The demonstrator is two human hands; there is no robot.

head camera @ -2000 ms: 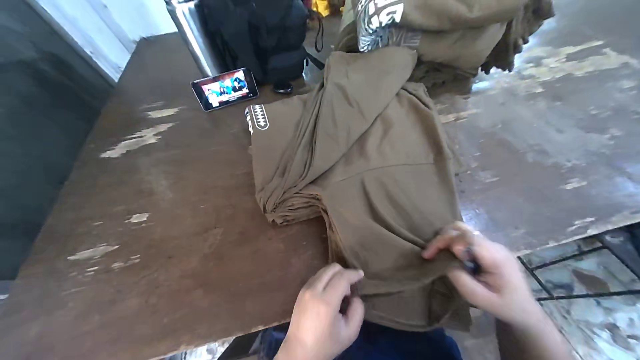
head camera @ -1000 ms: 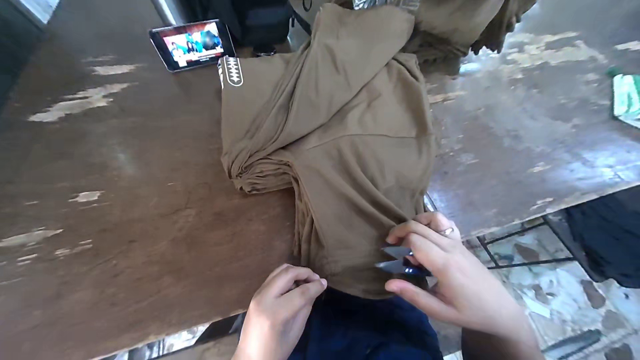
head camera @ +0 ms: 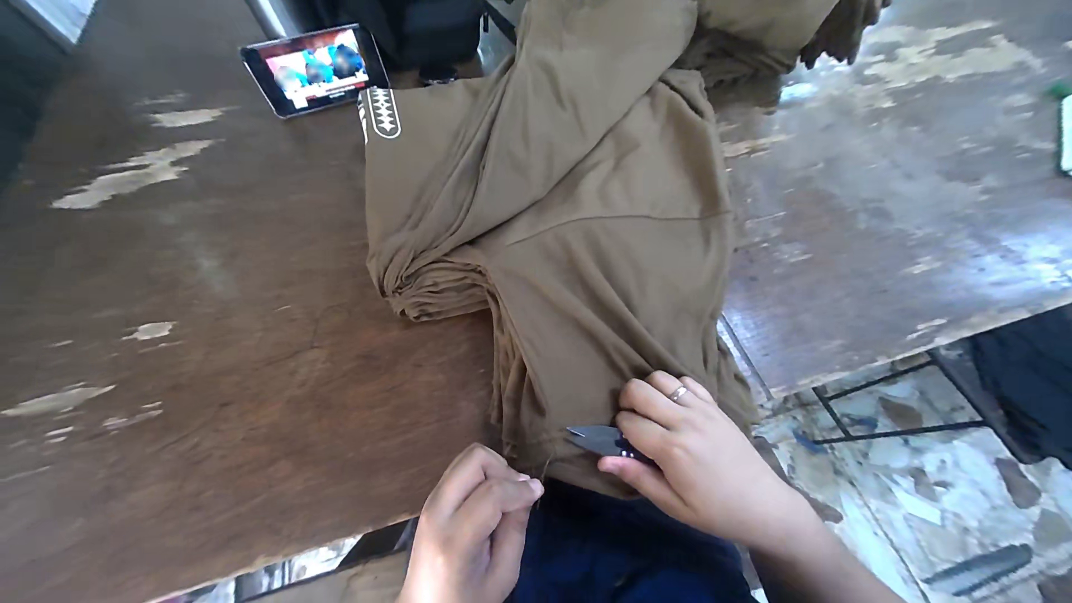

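A stack of brown cloth garments (head camera: 620, 251) lies over the table, its near end hanging at the front edge above my lap. My right hand (head camera: 687, 444), with a ring on one finger, holds small thread snips (head camera: 596, 438) whose blades point left over the garment's lower edge. Left of the blades, my left hand (head camera: 486, 511) pinches thumb and fingers together at the garment's edge, with a thin loose thread (head camera: 546, 477) beside the fingertips. Whether the thread is gripped is hard to tell.
A phone with a lit screen (head camera: 316, 69) leans at the back left, near a black bag (head camera: 419, 33). More brown cloth (head camera: 754, 33) is piled at the back. The worn wooden table (head camera: 209, 360) has peeling patches. Dark cloth (head camera: 1026, 385) hangs at the right over a metal frame.
The snips' blades, spread one second ago, now look together. My left hand's fingers have come off the cloth's corner to beside a loose thread. The view has tilted down since two seconds ago.
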